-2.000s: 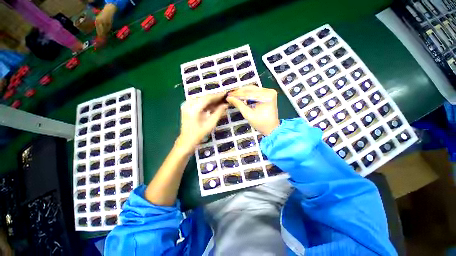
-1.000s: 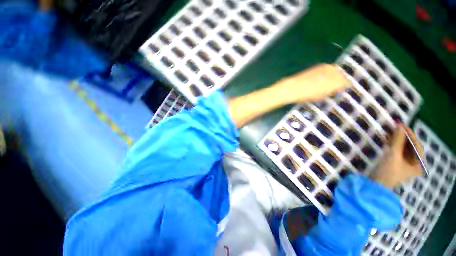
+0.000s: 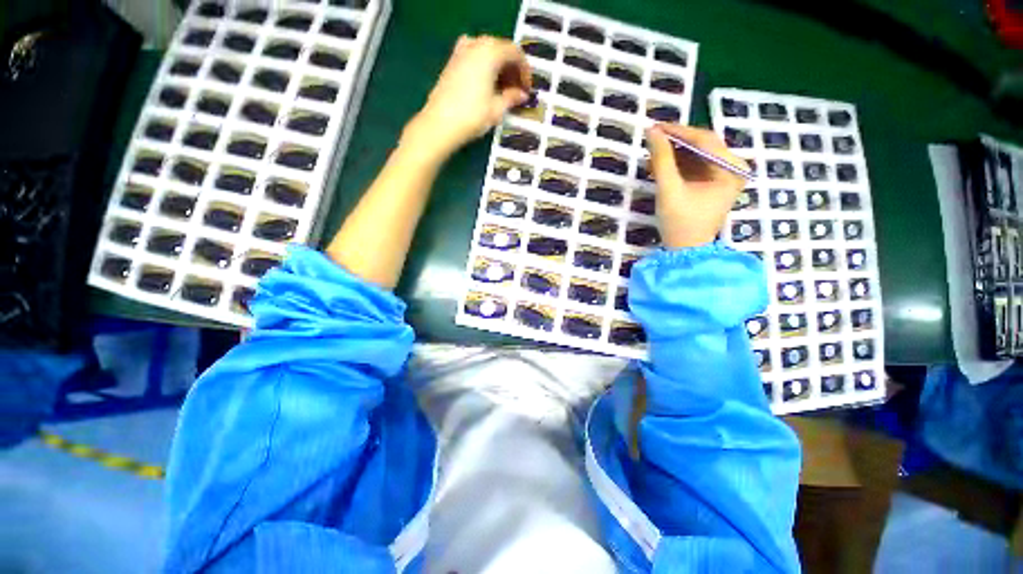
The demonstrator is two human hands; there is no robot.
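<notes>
The white middle tray (image 3: 463,316) holds black oval miniature speakers, one per cell. Several in its near left column, such as this speaker (image 3: 486,305), show a pale round dot; the others look plain black. My left hand (image 3: 469,94) is at the tray's left edge, its fingertips pinching a small dark part that looks like a speaker, over a cell showing a tan-yellow bottom. My right hand (image 3: 698,188) is over the tray's right edge and holds thin silver tweezers (image 3: 709,155), which slant down to the right. My right fingers hide some cells.
A stacked white tray (image 3: 356,112) of plain black speakers stands at the left. Another white tray (image 3: 875,336) at the right holds speakers with pale dots. A black tray of other parts (image 3: 1005,247) is at the far right. A brown carton (image 3: 828,454) stands below the bench edge.
The view has turned back from a strong tilt. My left hand now pinches at the middle tray's left column. My right hand still holds the tweezers, at the tray's right edge.
</notes>
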